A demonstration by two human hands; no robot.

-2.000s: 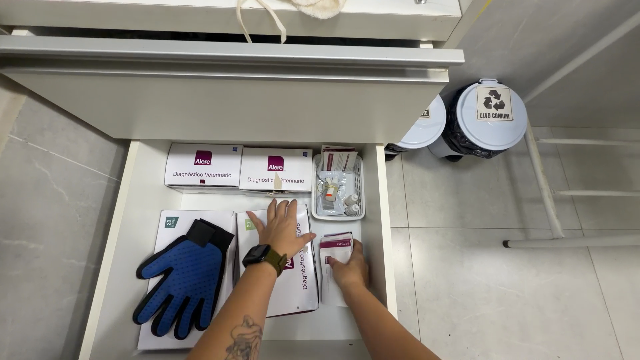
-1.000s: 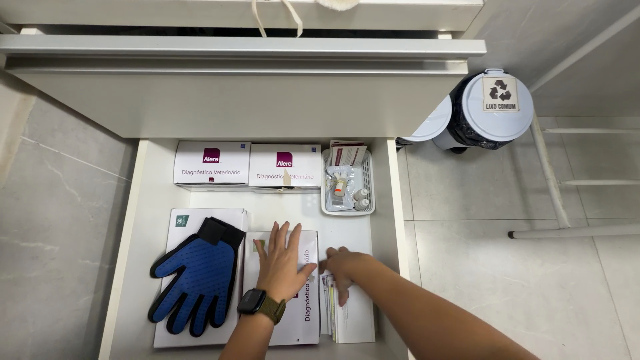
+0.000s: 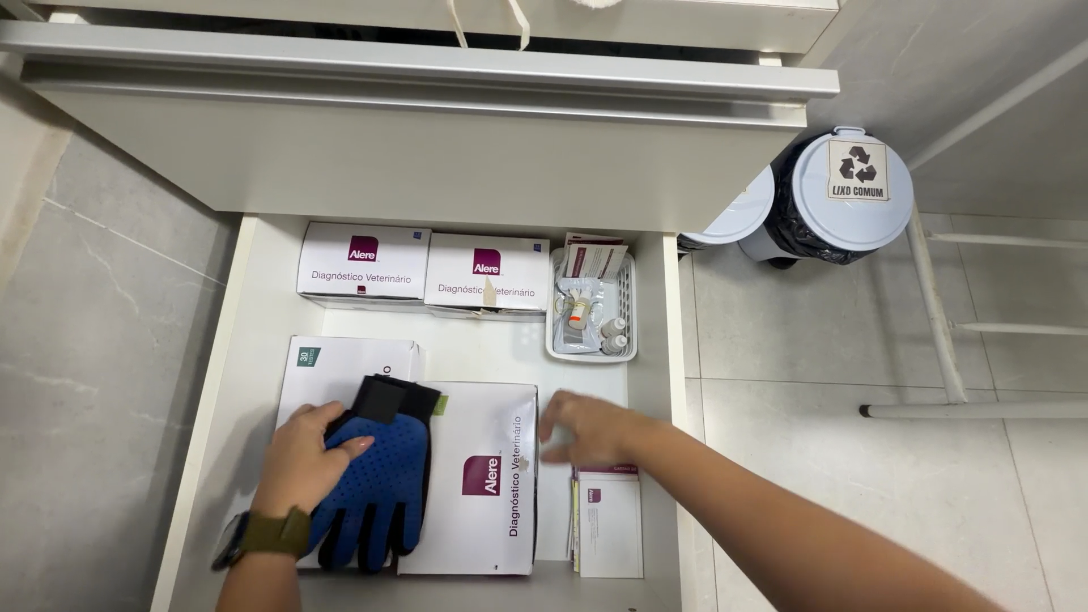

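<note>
My left hand (image 3: 310, 459), with a watch on its wrist, has its thumb and fingers on the upper left part of a blue and black rubber-nubbed grooming glove (image 3: 374, 476). The glove lies over a white box (image 3: 348, 365) and the left edge of another white Alere box (image 3: 480, 484). My right hand (image 3: 578, 425), blurred, hovers just right of that second box with its fingers curled; whether anything is between them cannot be told. Below it, a stack of printed cards or leaflets (image 3: 610, 527) lies against the drawer's right side.
Two white Alere boxes (image 3: 361, 263) stand at the drawer's back, beside a white plastic basket (image 3: 631, 340) with small bottles and packets. The upper drawer front (image 3: 425, 161) overhangs the open drawer (image 3: 667, 340). Lidded bins (image 3: 852, 212) and a white metal frame (image 3: 935, 314) stand at the right.
My left hand has moved left from the Alere box onto the glove, which now lies farther right, partly over that box. My right hand has moved up off the cards.
</note>
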